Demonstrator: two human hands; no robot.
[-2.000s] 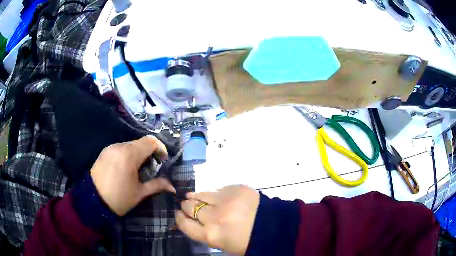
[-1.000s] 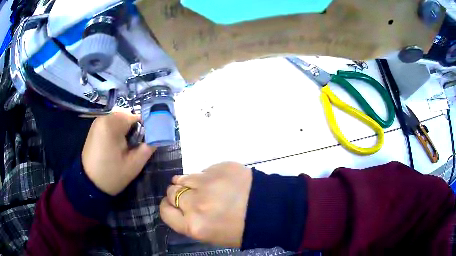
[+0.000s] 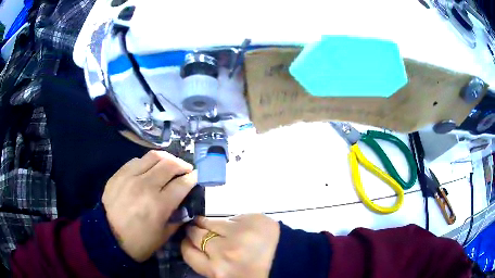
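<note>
A plain black fabric panel [image 3: 81, 146] lies left of the sewing machine head [image 3: 163, 32]. Plaid fabric [image 3: 24, 179] is heaped at the far left and shows under my hands. My left hand [image 3: 147, 203] pinches fabric just below the needle area, beside the grey cylinder [image 3: 211, 165] with a blue band. My right hand [image 3: 230, 244], with a gold ring, holds the fabric edge just below and right of my left fingertips. The hands are nearly touching. The needle and presser foot are mostly hidden behind the left hand and machine parts.
Shears with green and yellow handles [image 3: 355, 182] lie on the white table [image 3: 282, 168]. Small snips [image 3: 445, 205] lie right of them, past a black strap-like strip [image 3: 420, 163]. Brown cardboard [image 3: 271, 111] with a mint-green piece [image 3: 350, 68] is on the machine arm.
The view shifted away and back. Since one second ago, my hands have come together at the fabric edge; before, my right hand lay flatter and farther from the left.
</note>
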